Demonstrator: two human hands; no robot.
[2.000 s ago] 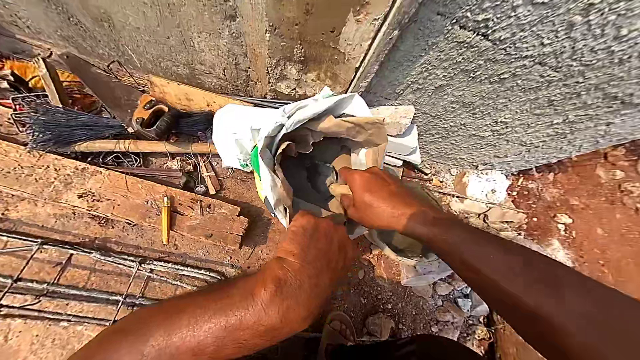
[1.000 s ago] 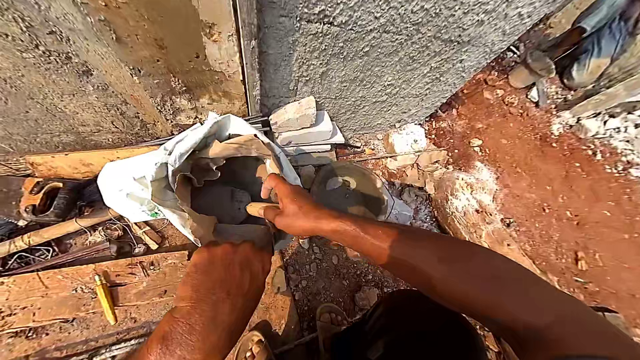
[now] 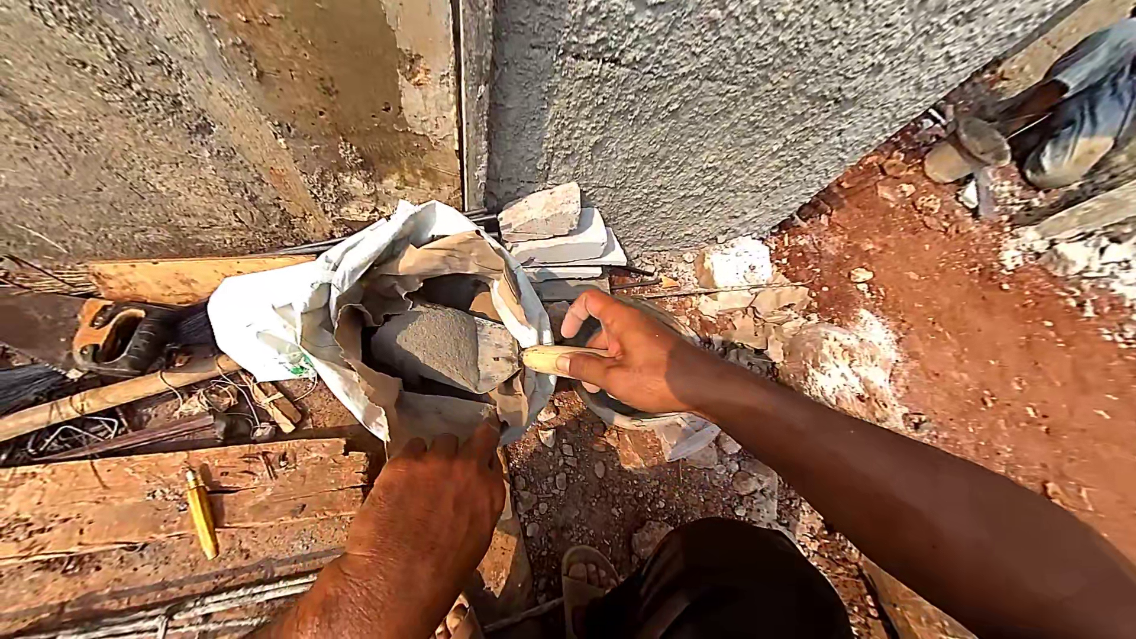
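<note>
My right hand [image 3: 630, 355] grips the wooden handle of a trowel [image 3: 444, 346], whose blade carries a heap of grey cement powder at the mouth of an open sack [image 3: 266, 324]. The sack is white woven plastic with a torn brown paper lining. My left hand [image 3: 435, 497] holds the near rim of the sack, fingers folded over the lining. Right behind my right hand, partly hidden by it, is a round container [image 3: 661, 319] on the stony ground. The depth of powder inside the sack is in shadow.
Left of the sack lie a handsaw [image 3: 120, 337], a wooden pole [image 3: 106, 399], wire and a plank [image 3: 275, 488] bearing a yellow tool [image 3: 201, 515]. Tile or stone pieces [image 3: 568, 235] are stacked by the rough wall [image 3: 674, 106]. Another person's legs [image 3: 1078, 115] show at top right.
My right hand has drawn back from inside the sack to its right edge, and the loaded trowel blade now shows. My left hand stays at the rim. The view has shifted right.
</note>
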